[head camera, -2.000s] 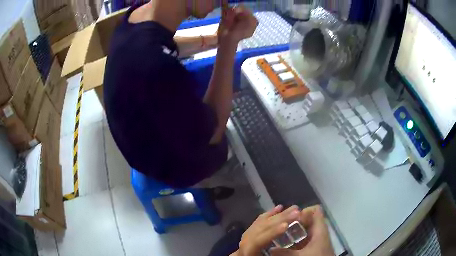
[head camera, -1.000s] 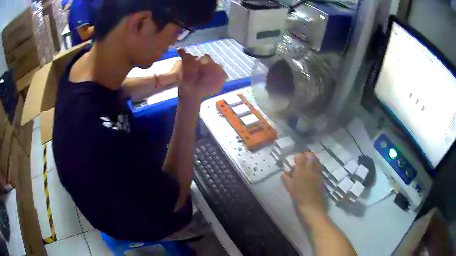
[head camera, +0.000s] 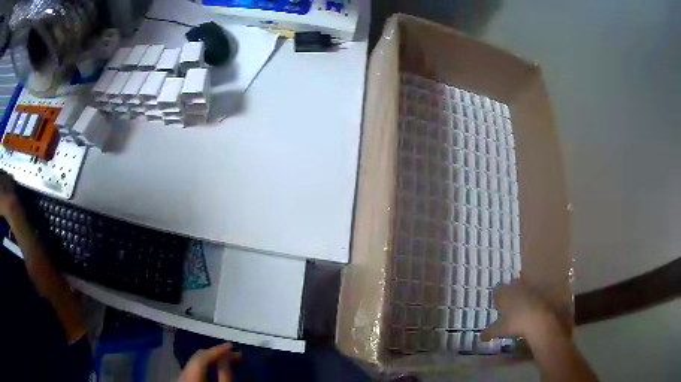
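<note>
White plastic housings (head camera: 478, 201) fill the open carton (head camera: 372, 201) in a tight grid. My right hand (head camera: 526, 313) is inside the carton near its lower right corner, over the housings, slightly blurred, fingers apart; no lifted housing shows in it. My left hand (head camera: 210, 364) is at the bottom edge, partly cut off, fingers bent and apart, with no housing visible. Stacked housings (head camera: 151, 84) stand in stepped rows at the desk's upper left.
The white desk (head camera: 246, 171) lies left of the carton. A mouse (head camera: 211, 42) touches the stacks' area. An orange jig (head camera: 45, 142) sits on a perforated plate (head camera: 63, 166). Keyboard (head camera: 112, 250) on the pull-out shelf. A coworker's arm (head camera: 37, 254) is at left. A ribbed duct (head camera: 63, 45) is upper left.
The view has swung right to the carton. The hand that was at the desk stacks a second ago is no longer there. My right hand is now in the carton.
</note>
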